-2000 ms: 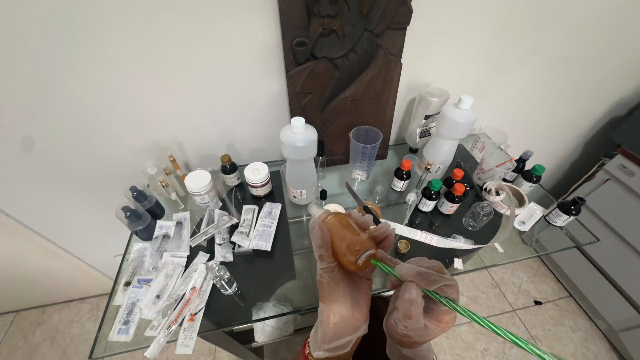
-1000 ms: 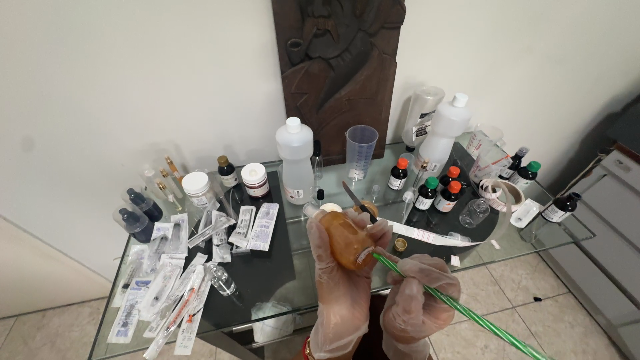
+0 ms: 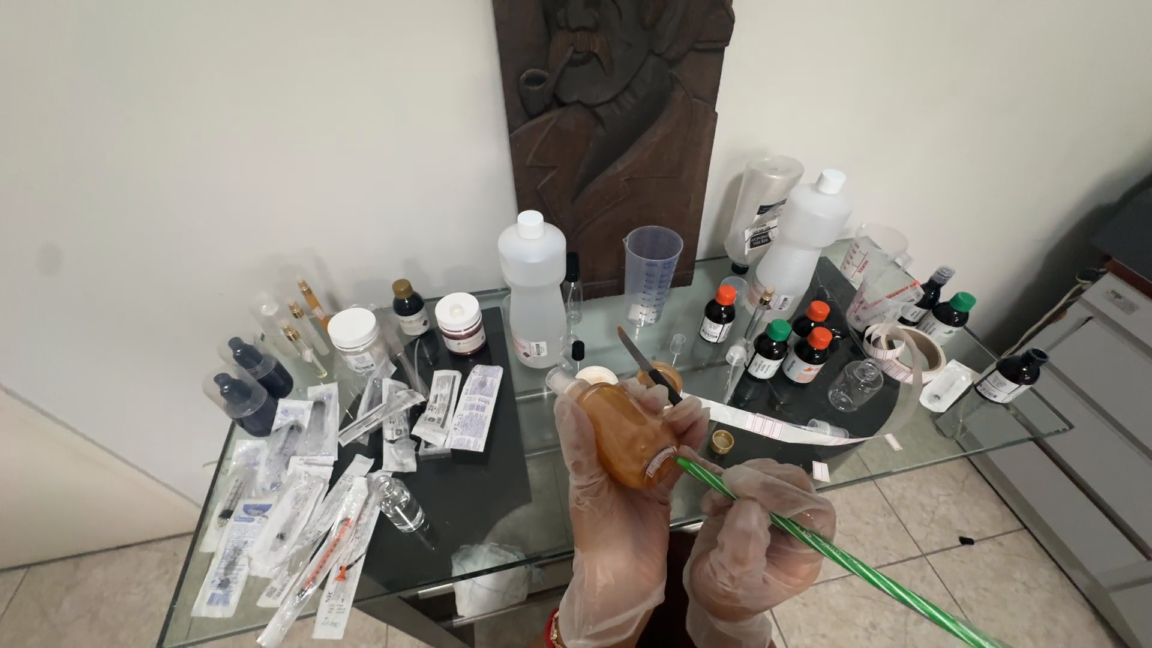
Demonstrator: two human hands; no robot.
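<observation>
Both hands wear clear plastic gloves. My left hand holds an amber-coloured bottle, tilted with its clear neck toward the upper left. A small knife or spatula with a black handle also sticks out from between that hand's fingers and the bottle. In my right hand is a long green striped stick, its tip against or beside the bottle's base. Just behind the bottle are a white round thing and an amber round container, both partly hidden.
On the glass table stand white plastic bottles, a measuring cup, dark bottles with orange and green caps and a roll of labels. Wrapped syringes lie at left, near white jars. A carved wooden panel leans behind.
</observation>
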